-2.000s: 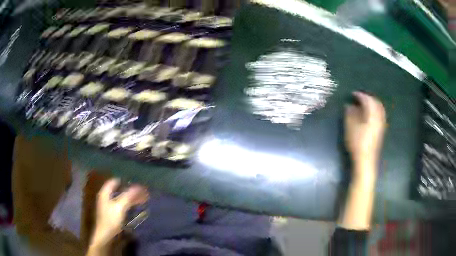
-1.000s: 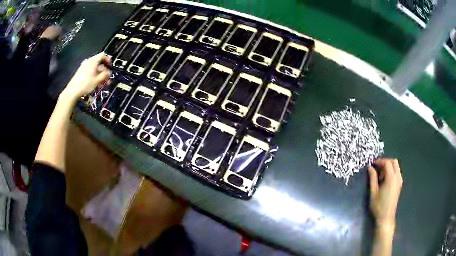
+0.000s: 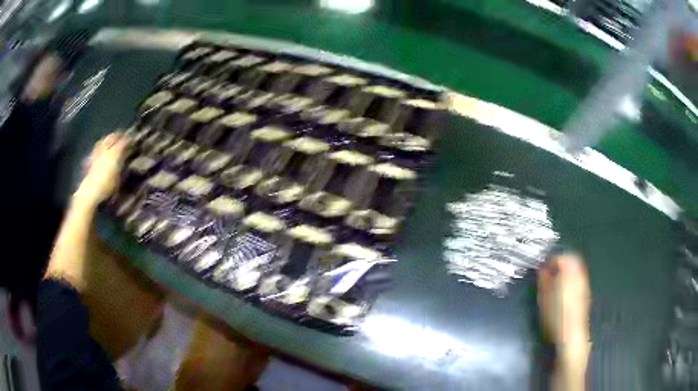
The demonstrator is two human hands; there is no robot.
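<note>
The frame is motion-blurred. A black blister tray (image 3: 417,183) lies on the dark green bench, its rows holding dark housings with gold frames. Clear glossy streaks show on housings in the near row. A pile of small silver metal cylinders (image 3: 499,237) lies to the right of the tray. My left hand (image 3: 103,168) is at the tray's left edge; blur hides whether its fingers hold anything. My right hand (image 3: 565,294) is at the lower right edge of the pile, fingertips close to the cylinders; whether it pinches one cannot be told.
A pale edge strip (image 3: 513,122) separates the bench from the brighter green conveyor belt (image 3: 490,65). A metal post (image 3: 612,92) stands at the upper right. Another person's hand (image 3: 44,75) and dark sleeve are at the left, near more silver parts (image 3: 86,93). A cardboard box (image 3: 126,305) is below.
Since one second ago, the tray and pile appear shifted left and lower with the camera's motion. My left hand remains near the tray's left side and my right hand beside the pile.
</note>
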